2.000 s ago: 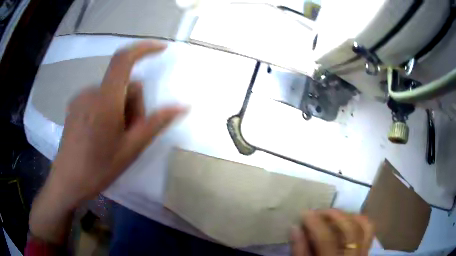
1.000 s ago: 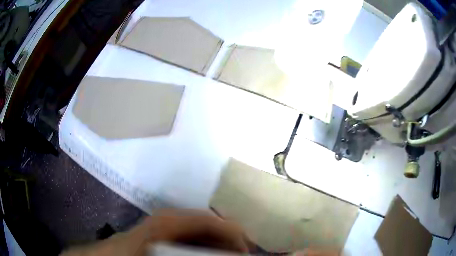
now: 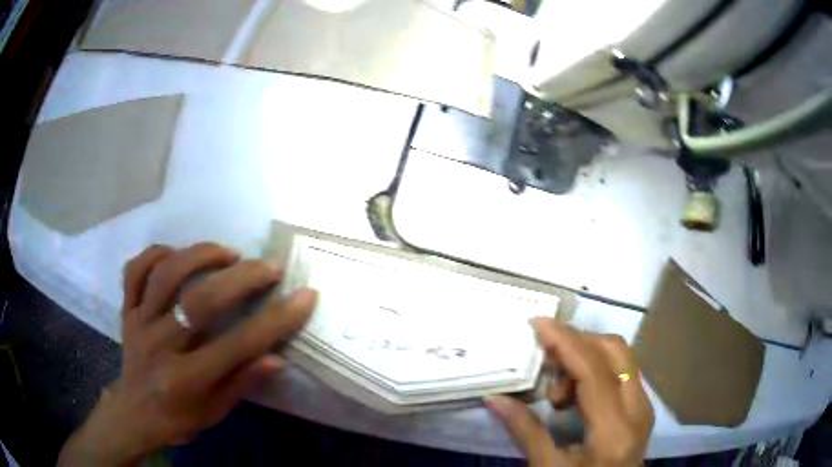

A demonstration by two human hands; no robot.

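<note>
A white template (image 3: 410,319) with inner outlines and handwriting lies on top of a beige fabric piece (image 3: 342,385) at the table's front edge. The fabric shows as a narrow border around the template. My left hand (image 3: 205,342) holds the template's left end between thumb and fingers. My right hand (image 3: 584,388) holds its right end, with the thumb at the lower edge and a finger on top. What lies under my fingers is hidden.
A beige-grey piece (image 3: 105,164) lies at left and a brown piece (image 3: 701,347) at right. Stitched flaps (image 3: 374,50) lie at the far side. The machine head (image 3: 602,46), presser foot (image 3: 556,146) and ribbed knob (image 3: 701,211) are at upper right. A slim black item (image 3: 754,214) lies beside.
The white template now lies on the front fabric piece. My left hand has come from the left to the template's left end, and my right hand is at its right end.
</note>
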